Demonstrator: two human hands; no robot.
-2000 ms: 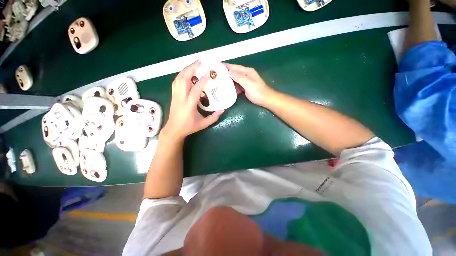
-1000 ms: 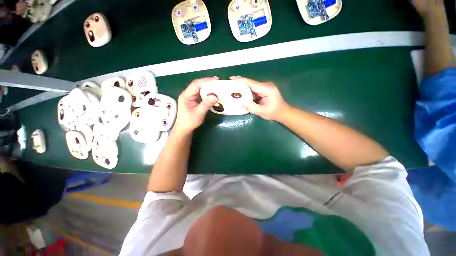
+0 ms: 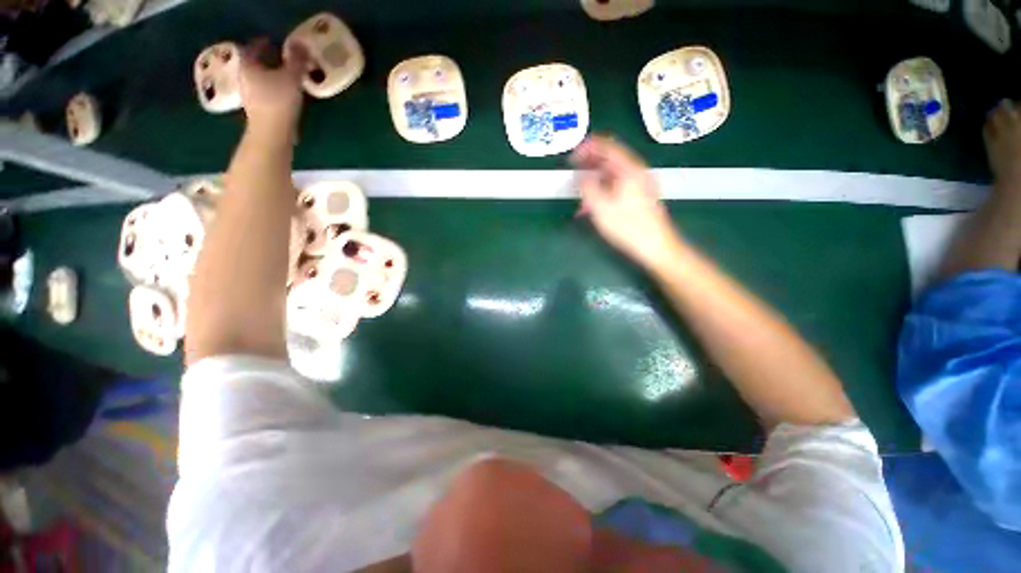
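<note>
My left hand reaches over the far side of the belt, between two cream units. One closed unit lies on its left. The other unit is on its right, close against the fingers; whether they grip it is unclear. My right hand is over the pale strip with nothing in it, fingers apart and slightly blurred. Just beyond it lie back housings with blue parts: one at the centre, one to its right and one to its left.
A pile of cream covers or units lies at the left, partly behind my left forearm. A pale metal strip divides the green surface. Another back housing is at the far right. A neighbour's blue sleeve and a white sheet are at right.
The unit held in both hands is gone from the near area, and a unit shows beside my left hand on the far side. My hands have parted, left to upper left, right towards the back housings.
</note>
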